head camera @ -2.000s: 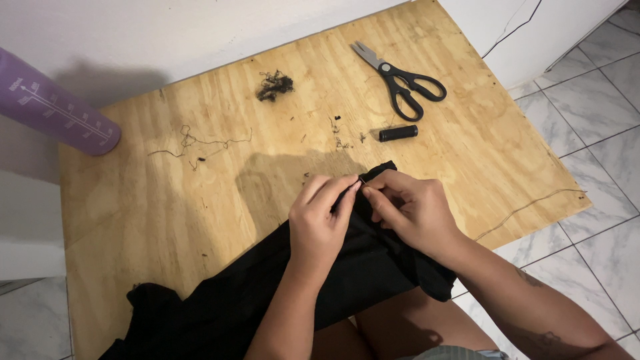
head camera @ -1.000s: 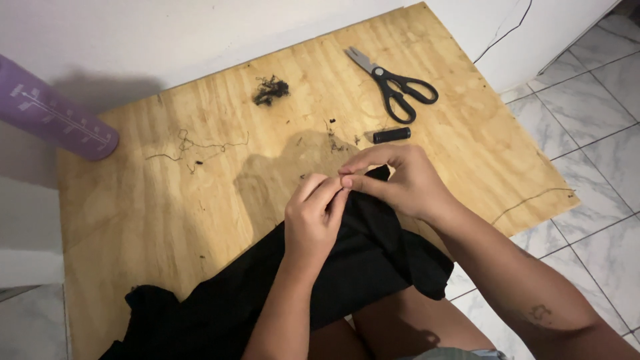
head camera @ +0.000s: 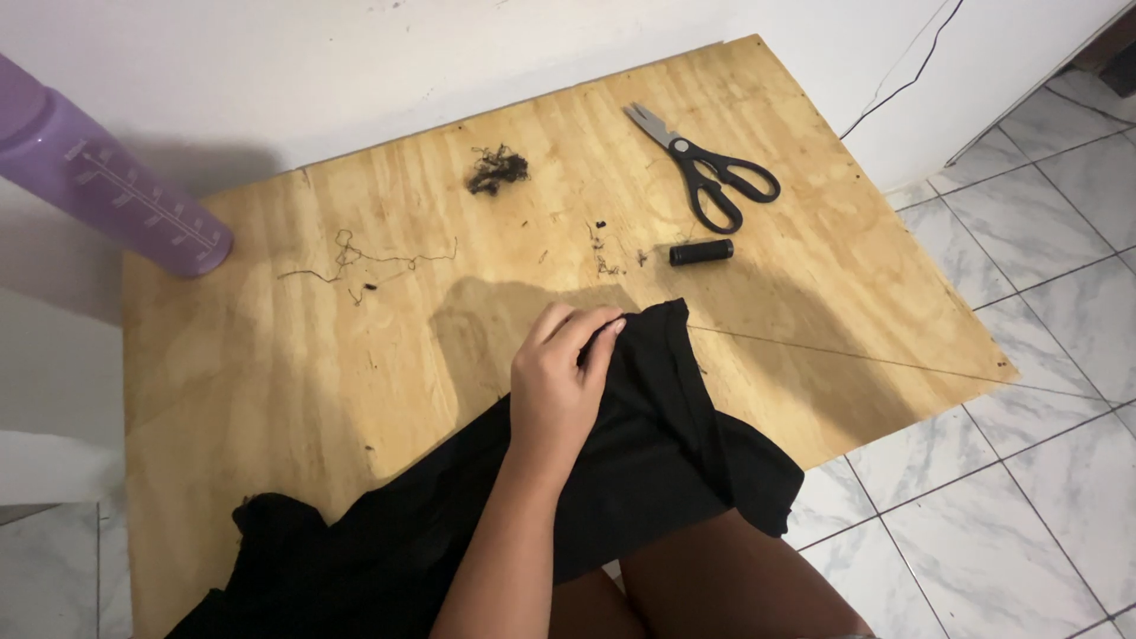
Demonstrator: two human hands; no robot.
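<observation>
Black fabric (head camera: pixel 639 444), apparently a garment, lies over my lap and the near edge of the wooden board. My left hand (head camera: pixel 564 364) pinches its upper edge between thumb and fingers. A dark thread (head camera: pixel 825 349) runs taut from the fabric beside that hand to the right, past the board's edge and out of view. My right hand is outside the picture. Beyond the fabric lie a black thread spool (head camera: pixel 701 252) and scissors with black handles (head camera: pixel 682 147), their blades closed. No needle can be made out.
The plywood board (head camera: pixel 399 346) stands against a white wall. On it are a tangle of dark thread (head camera: pixel 498 170), a loose thread strand (head camera: pixel 382 257) and small scraps. A purple bottle (head camera: pixel 115 186) stands at the left. Marble-like floor tiles (head camera: pixel 1056 311) show at the right.
My right hand has left the fabric and gone out of view. The thread now stretches straight to the right from the fabric. My left hand has kept its pinch on the cloth.
</observation>
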